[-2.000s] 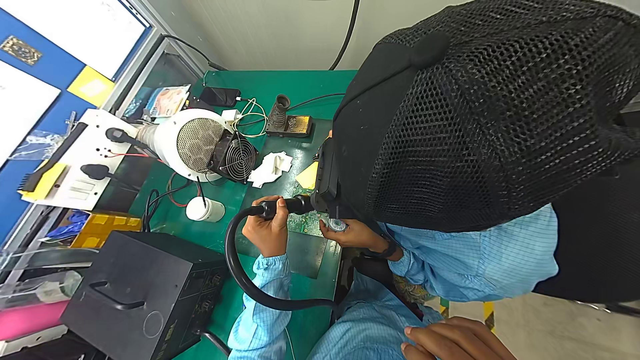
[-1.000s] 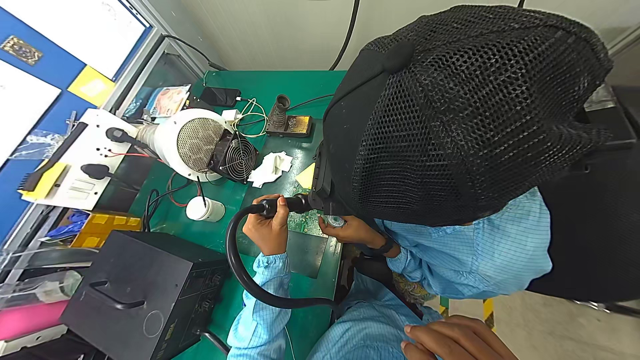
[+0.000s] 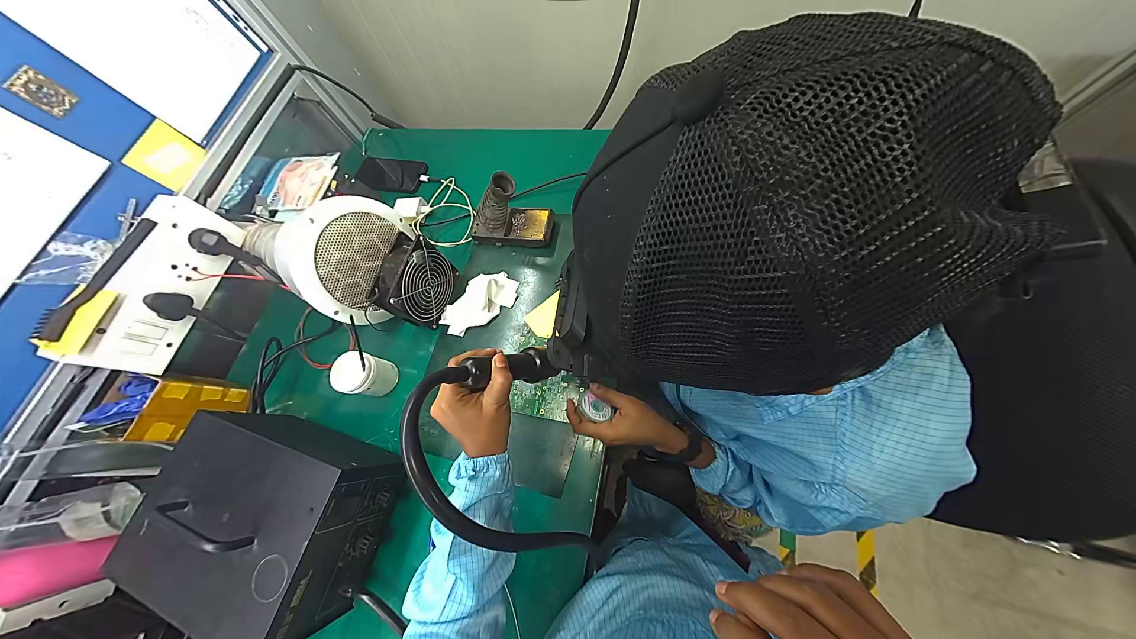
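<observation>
My left hand (image 3: 479, 404) is closed around the black handle of a hot-air rework tool (image 3: 510, 368), whose thick black hose curves down below. The tool's front end reaches under a co-worker's cap and is hidden there. Beneath it lies a green circuit board (image 3: 541, 397) on a grey mat (image 3: 537, 457), partly covered by the cap and hands. The co-worker's hand (image 3: 630, 419) holds a small round spool (image 3: 595, 407) at the board's near right edge. Low in the view, my right hand (image 3: 808, 605) is partly cut off, fingers extended, with nothing seen in it.
A co-worker in a black mesh cap (image 3: 816, 213) leans over the bench from the right. A black station box (image 3: 240, 524) stands lower left. Around the bench are a white tub (image 3: 364, 374), a fan (image 3: 424, 284), an extractor hood (image 3: 342, 257), crumpled tissue (image 3: 481, 302) and a soldering-iron stand (image 3: 515, 224).
The co-worker's capped head has shifted a little to the left over the bench. My left hand stays on the handle in about the same place.
</observation>
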